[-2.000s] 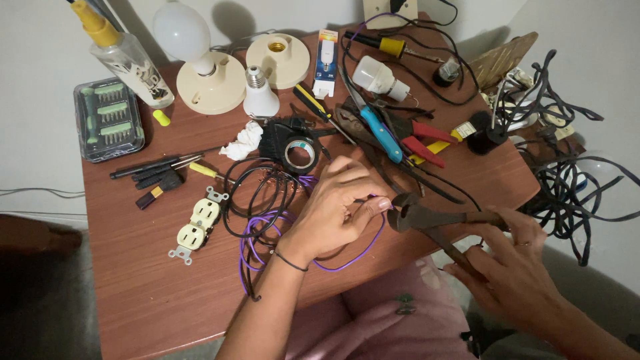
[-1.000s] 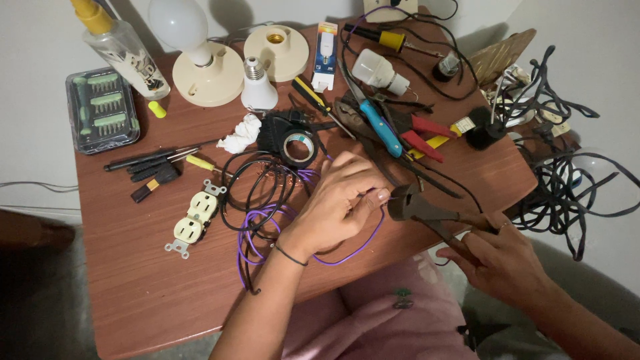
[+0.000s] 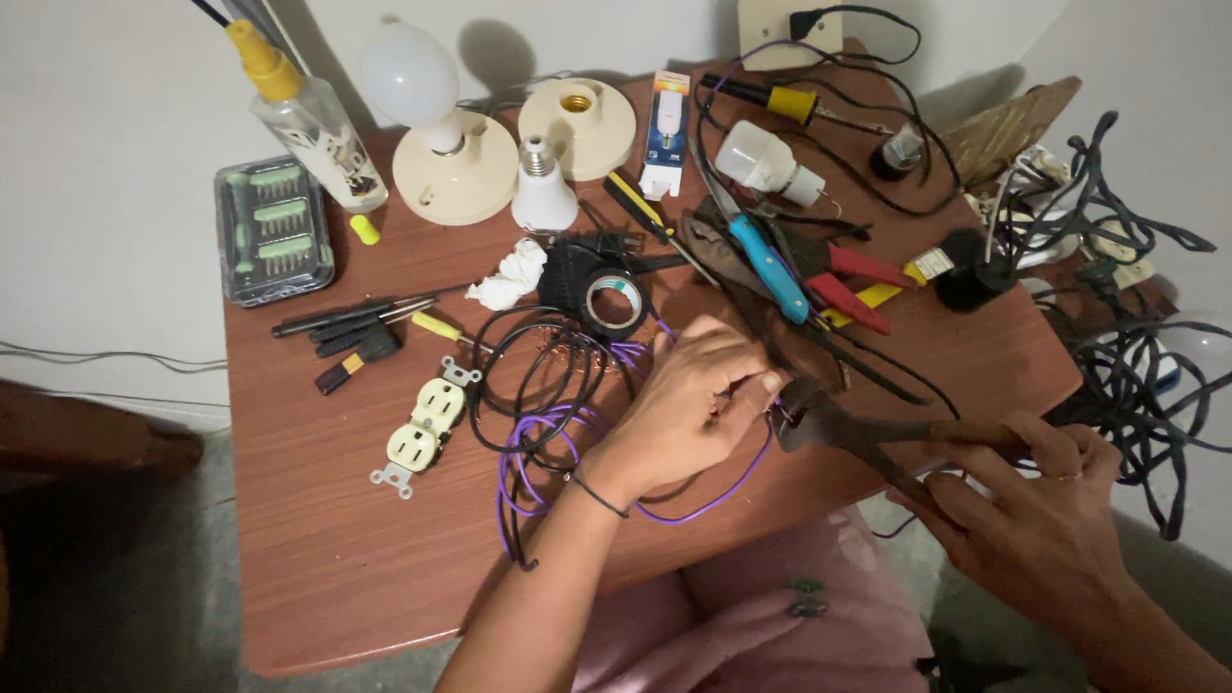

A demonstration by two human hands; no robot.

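Observation:
My left hand [image 3: 688, 409] pinches a purple insulated wire [image 3: 712, 505] between thumb and fingertips, above the table near its front edge. In my right hand [image 3: 1030, 500] are the handles of old, dark metal pliers [image 3: 847, 433]. Their jaws meet the wire just beyond my left fingertips; whether they are fully closed on it cannot be told. Coils of purple and black wire [image 3: 525, 385] lie left of my left hand, with bits of bare copper strand among them. A roll of black electrical tape [image 3: 614, 303] rests behind the coils.
A duplex outlet [image 3: 425, 423] and small screwdrivers [image 3: 356, 322] lie at left. Behind stand a bulb in a lampholder [image 3: 452, 168], a loose bulb [image 3: 544, 197] and an empty lampholder [image 3: 577, 130]. A blue-handled knife [image 3: 770, 269], red-handled pliers [image 3: 852, 289] and a soldering iron [image 3: 794, 103] lie at right.
The pliers' handles in my right hand have swung up a little, and the jaws show at a different angle. My left hand still pinches the wire. The view has shifted slightly.

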